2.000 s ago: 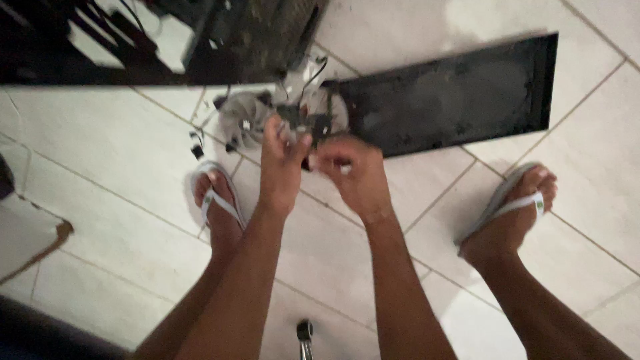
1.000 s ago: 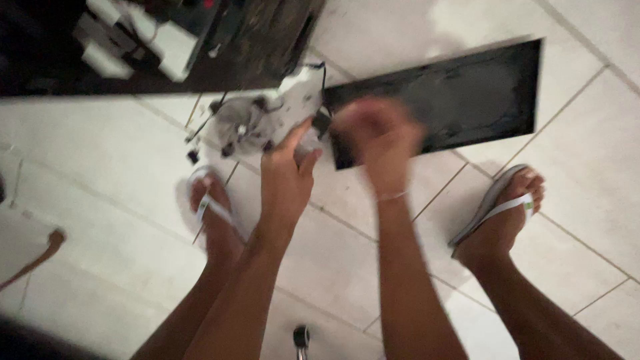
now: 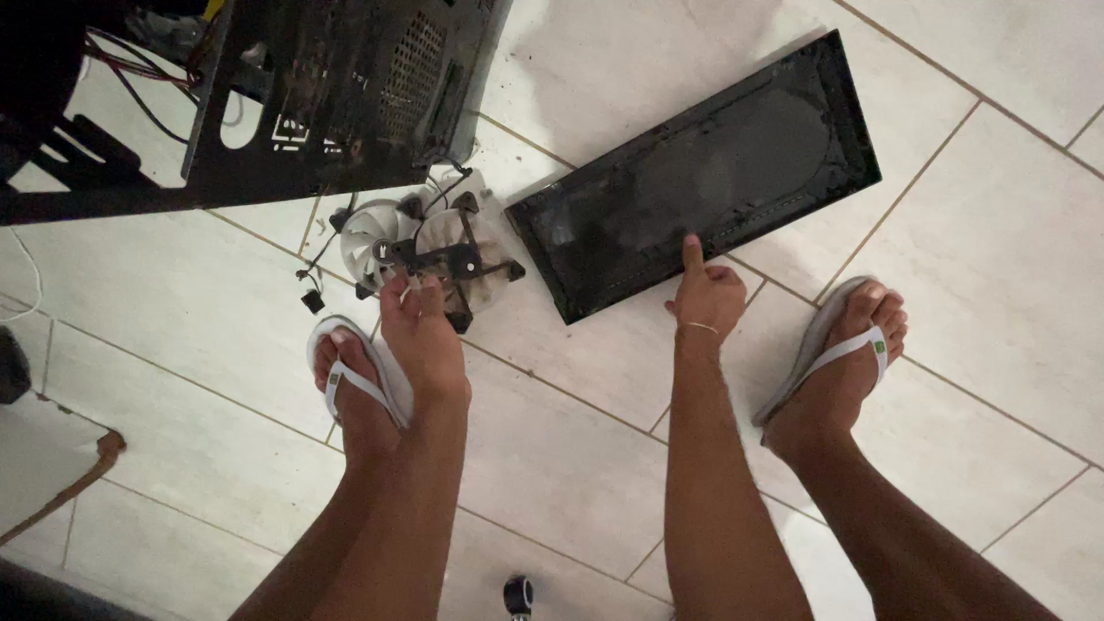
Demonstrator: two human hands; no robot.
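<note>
My left hand [image 3: 423, 332] is at the near edge of a cluster of computer case fans, its fingertips on or around a small pale piece too small to name. One fan [image 3: 375, 241] has white blades; another fan [image 3: 470, 263] has brownish dusty blades and a black frame. Thin black cables with a small connector [image 3: 312, 300] trail to the left. My right hand [image 3: 709, 297] points its index finger onto the near long edge of a black rectangular computer case panel [image 3: 630, 207], which lies on the floor; it grips nothing visible.
A black metal computer case [image 3: 345, 103] with loose wires stands at the upper left. My two feet in white flip-flops are on the tiled floor [image 3: 552, 448]. A dark round-ended object [image 3: 517, 595] is at the bottom. A white thing with a brown edge [image 3: 108, 448] sits at the left.
My right hand has moved right, away from my left hand and the fans, to the panel's near edge. The panel is turned more steeply than before. My left hand stays by the fans.
</note>
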